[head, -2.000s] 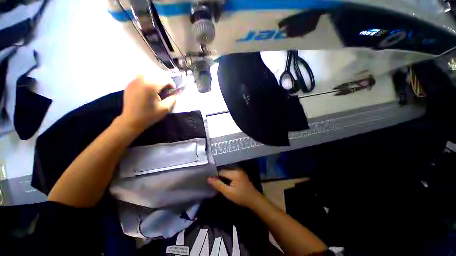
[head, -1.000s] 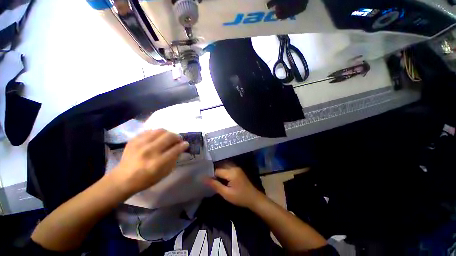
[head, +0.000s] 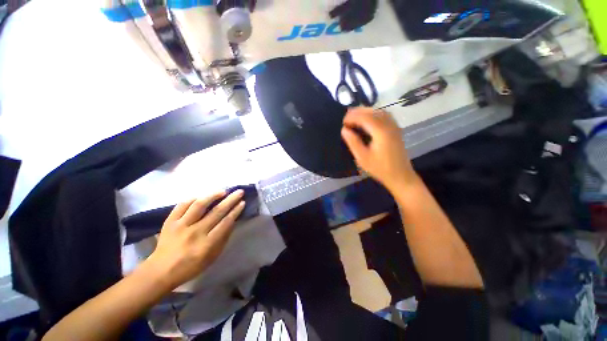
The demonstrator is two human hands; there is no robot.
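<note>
A black garment panel curves over the table's left part, its upper end by the machine's needle area. Pale cloth lies inside the curve and hangs over the front edge. A narrow black strip lies across the pale cloth. My left hand lies flat on the strip and pale cloth, fingers spread a little. My right hand is over the right end of the curved black piece, just below the scissors; its fingers are curled, and whether it holds anything is unclear.
The white sewing machine head spans the top, with the presser foot area brightly lit. Black-handled scissors and a slim dark reddish tool lie on the right. The ruler runs along the table edge. Dark cloth is heaped at right.
My right hand has left the pale cloth's edge and moved up and right to the curved black piece. My left hand has flattened onto the strip. The camera view has shifted right.
</note>
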